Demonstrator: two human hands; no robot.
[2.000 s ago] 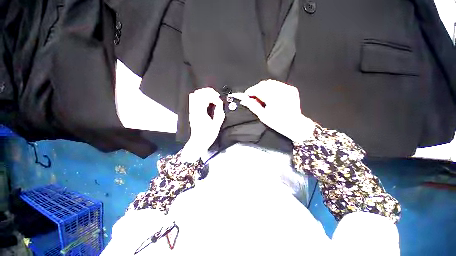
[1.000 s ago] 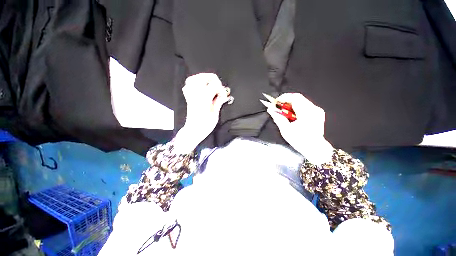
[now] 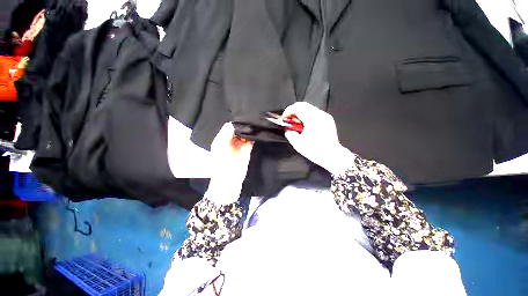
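Note:
A black suit jacket (image 3: 370,115) lies spread in front of me, its pocket flap at the right. My left hand (image 3: 227,150) grips a folded edge of the jacket near its middle front; the fingers are overexposed. My right hand (image 3: 315,132) holds red thread snips (image 3: 294,123), with the metal points facing left over the fold. The snips' blades look slightly apart. Grey lining (image 3: 317,95) shows between the jacket fronts.
More black garments (image 3: 104,115) lie at the left, one with a hanger (image 3: 121,16) at its neck. A blue plastic crate (image 3: 101,276) stands on the blue floor at lower left. A person in orange (image 3: 8,78) is at the far left edge.
The view has shifted, showing more on the left. The snips have come back over the cloth near my left hand, which now holds a fold instead of the small pale button-like dot.

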